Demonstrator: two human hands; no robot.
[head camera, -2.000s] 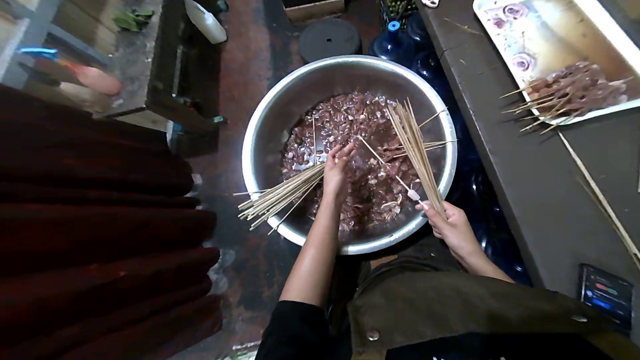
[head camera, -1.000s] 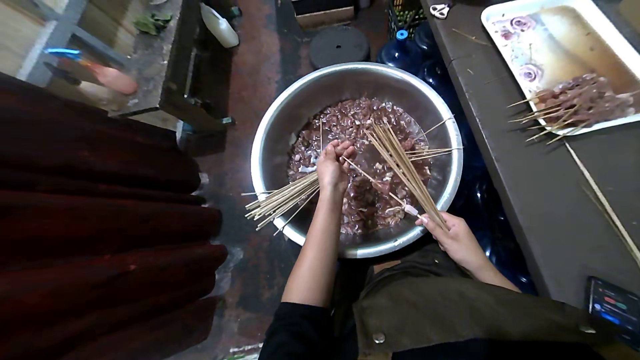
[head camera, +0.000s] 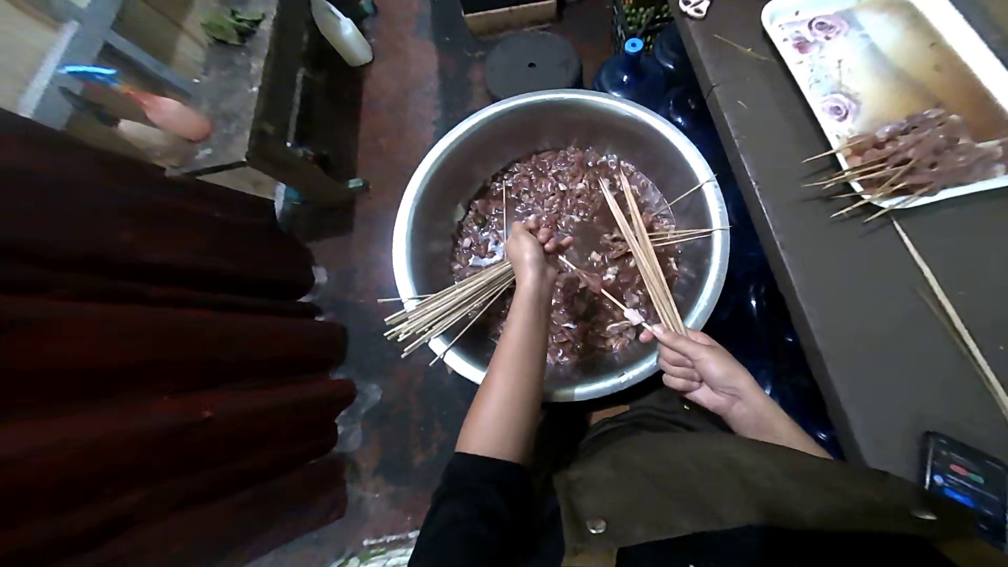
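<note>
A wide metal basin (head camera: 425, 181) holds small pieces of raw meat (head camera: 567, 169) in liquid. My right hand (head camera: 701, 366) grips a bundle of wooden skewers (head camera: 650, 268) and one separate skewer, which slants up left with meat pieces (head camera: 633, 316) on it. At that skewer's upper end is my left hand (head camera: 535, 248), its fingers curled at the tip; whether they pinch meat is hard to tell. Many bare skewers (head camera: 461, 303) lie over the basin's left rim, beside my left wrist. Loaded skewers (head camera: 681, 236) rest against the right inner wall.
On the dark table (head camera: 787, 260) at right are a floral tray (head camera: 835, 94) with loaded meat skewers (head camera: 913, 153), a loose skewer (head camera: 953, 315) and a phone (head camera: 965, 480). Blue water jugs (head camera: 630, 75) and a round stool (head camera: 533, 63) stand beyond the basin. A red curtain (head camera: 157, 346) hangs at left.
The skewer bundle in my right hand leans further left than two seconds ago. Both hands have stayed over the basin, with the partly loaded skewer between them.
</note>
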